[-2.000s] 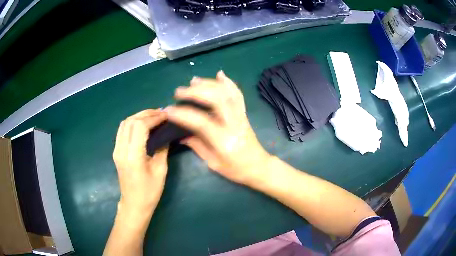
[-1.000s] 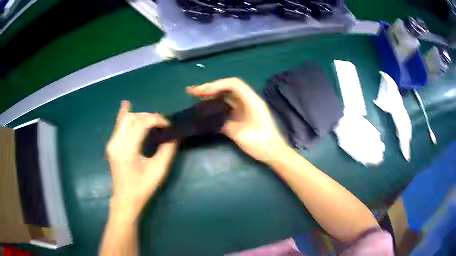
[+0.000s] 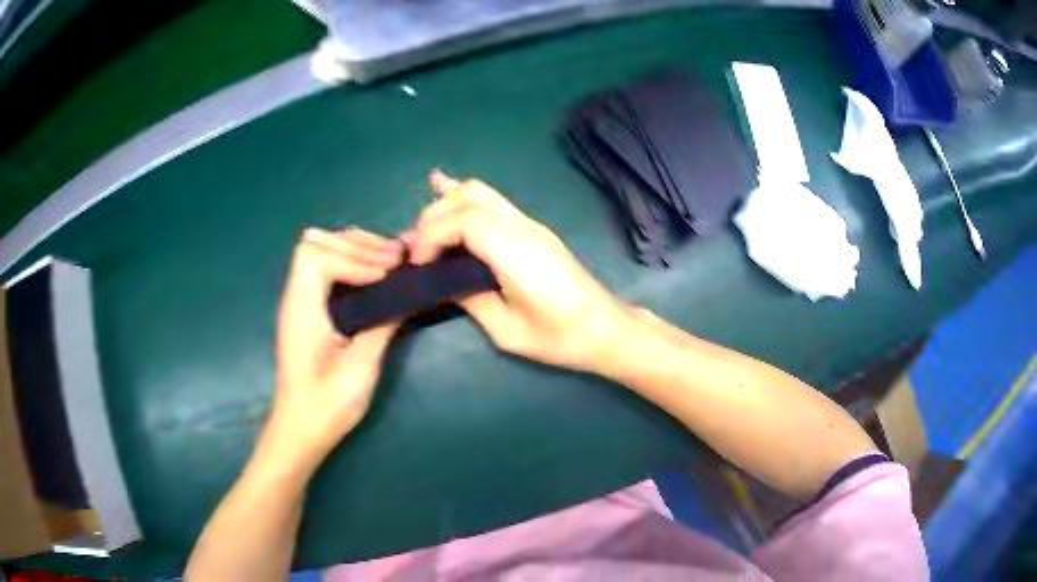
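Note:
A squared stack of thin black cards (image 3: 415,291) is held edge-up over the green bench, left of the middle. My left hand (image 3: 330,324) grips its left end. My right hand (image 3: 512,279) grips its right end, with the fingertips of both hands close together at its top edge. A fanned pile of black cards (image 3: 682,154) lies on the bench to the right. The long white carton (image 3: 91,421) at the far left holds a black row. The number of cards in the held stack cannot be told.
A white strip (image 3: 770,119) and a crumpled white cloth (image 3: 799,241) lie right of the pile. Further right are a second white cloth (image 3: 887,182), a thin white stick (image 3: 955,196) and a blue bin (image 3: 919,91) with bottles. A grey tray (image 3: 455,28) is at the back. A brown carton (image 3: 902,423) is below right.
The black stack has gone from being loosely handled between my hands to being held level at both ends. My right hand has closed in towards my left. The view has shifted, so bench items appear higher.

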